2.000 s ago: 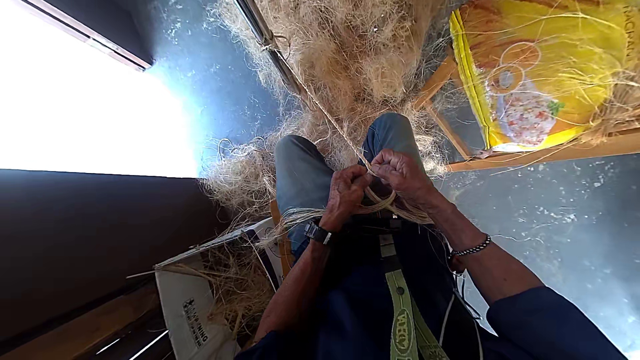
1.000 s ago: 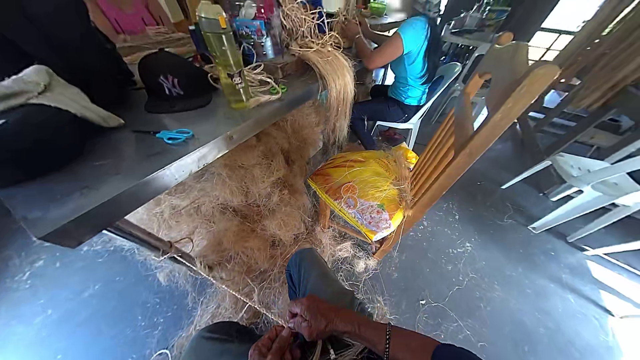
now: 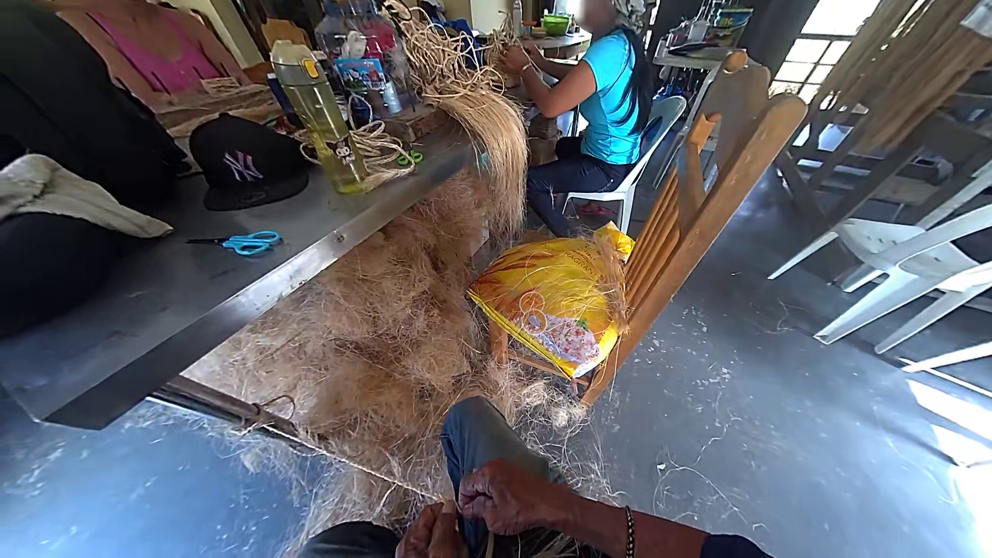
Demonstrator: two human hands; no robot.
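Note:
A thin braided fibre cord (image 3: 364,468) runs taut from a bar under the table, where it is tied, down to my hands at the bottom of the view. My left hand (image 3: 431,533) pinches the cord's near end, partly cut off by the lower edge. Close beside it on the right, my right hand (image 3: 504,497) grips the strands with thumb and fingers, above my knee. The strands below my hands are mostly hidden. A large heap of loose tan fibre (image 3: 372,333) lies beyond the cord, under and beside the table.
The metal table (image 3: 194,271) at left holds blue-handled scissors (image 3: 249,242), a black cap (image 3: 246,164) and a green bottle (image 3: 322,116). A yellow sack (image 3: 554,283) sits on a wooden chair (image 3: 697,225). A seated person (image 3: 612,101) handles fibre beyond. White plastic chairs (image 3: 903,256) stand at right.
The view has swung up from my lap to the table and room since two seconds ago. My hands stay close together on the cord.

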